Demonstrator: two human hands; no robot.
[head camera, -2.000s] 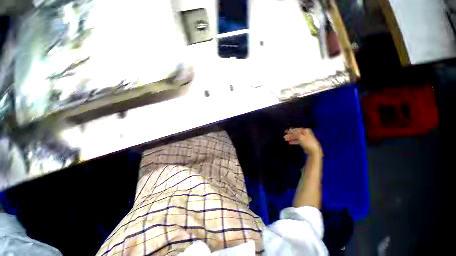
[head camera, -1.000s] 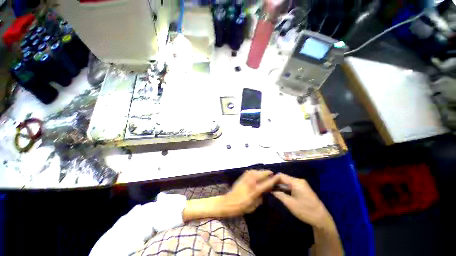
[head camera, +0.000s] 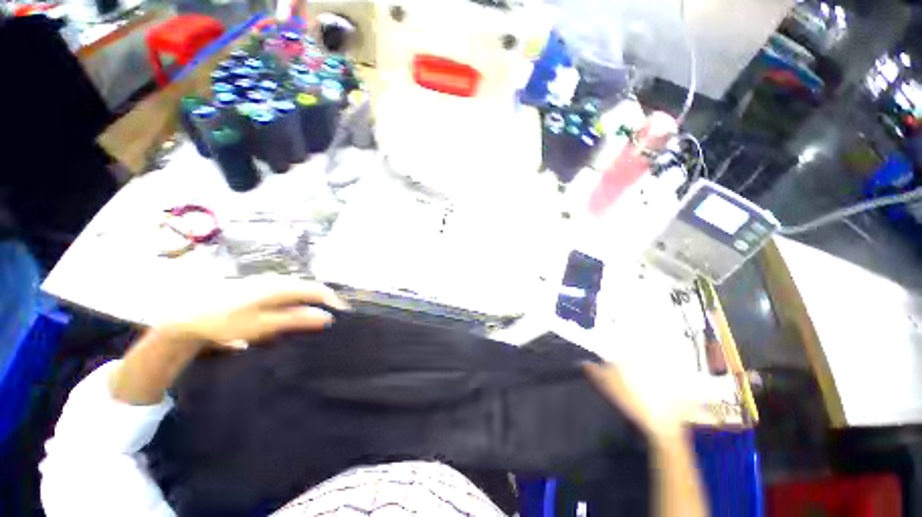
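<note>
A black garment piece (head camera: 425, 404) lies spread across my lap and up against the front edge of the machine bed. My left hand (head camera: 253, 313) lies on its upper left edge, fingers stretched to the right; whether it grips the cloth is unclear. My right hand (head camera: 632, 394) is blurred at the garment's right end, and its fingers are hard to make out. The cream sewing machine head (head camera: 455, 131) with a red badge stands behind the bright machine bed (head camera: 404, 257). A black smartphone (head camera: 580, 289) lies right of the bed.
Thread cones (head camera: 263, 111) cluster behind left, with more right of the head. Red and yellow scissors (head camera: 192, 227) lie at left. A pink-red bottle (head camera: 617, 177) and a grey control panel (head camera: 713, 227) stand at right. A screwdriver (head camera: 716, 355) lies by the right edge. Blue material (head camera: 728, 470) hangs below.
The black garment is now spread over the lap and against the bed. My hands, together near the table edge before, are now far apart at its two sides. The view has tilted up.
</note>
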